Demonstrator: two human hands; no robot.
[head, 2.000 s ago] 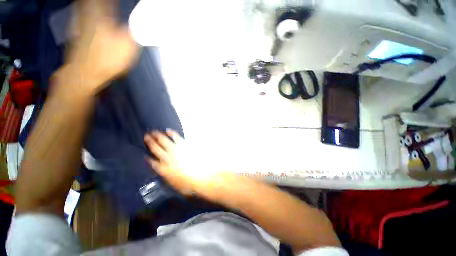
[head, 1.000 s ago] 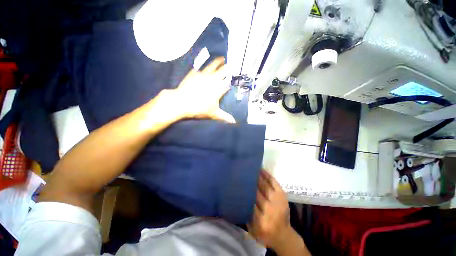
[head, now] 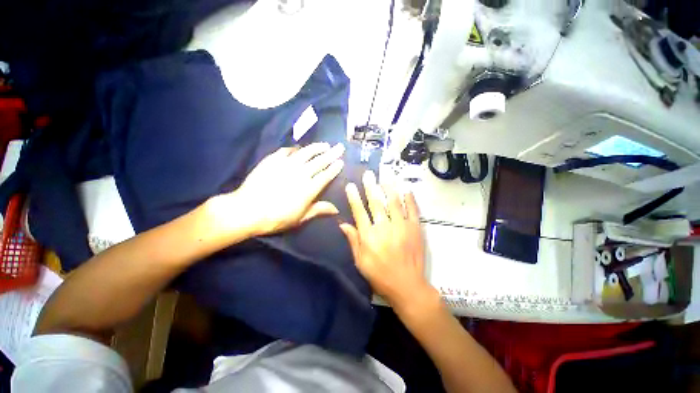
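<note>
A large navy garment piece [head: 176, 146] lies over the table, its curved cut-out showing white table at the top. A white label [head: 305, 123] sits on it. My left hand [head: 288, 188] lies flat on the cloth left of the presser foot [head: 370, 140], fingers spread. My right hand [head: 387, 238] rests palm down on the cloth's right edge just below the foot, fingers spread and pointing up. The cloth's right edge is under the foot. The lower part of the cloth hangs over the table's front edge. The needle tip is lost in lamp glare.
The white sewing machine head [head: 553, 84] stands at the right. Black-handled scissors [head: 458, 166], a smartphone [head: 515, 209] and an accessory box [head: 641, 307] with bobbins lie right of the foot. A red basket [head: 19, 249] is at far left. Dark cloth is piled at the upper left.
My right hand has moved up from the cloth's lower corner to below the foot. My left hand has shifted down and left, uncovering the label. The cloth's folded lower part has dropped toward the front.
</note>
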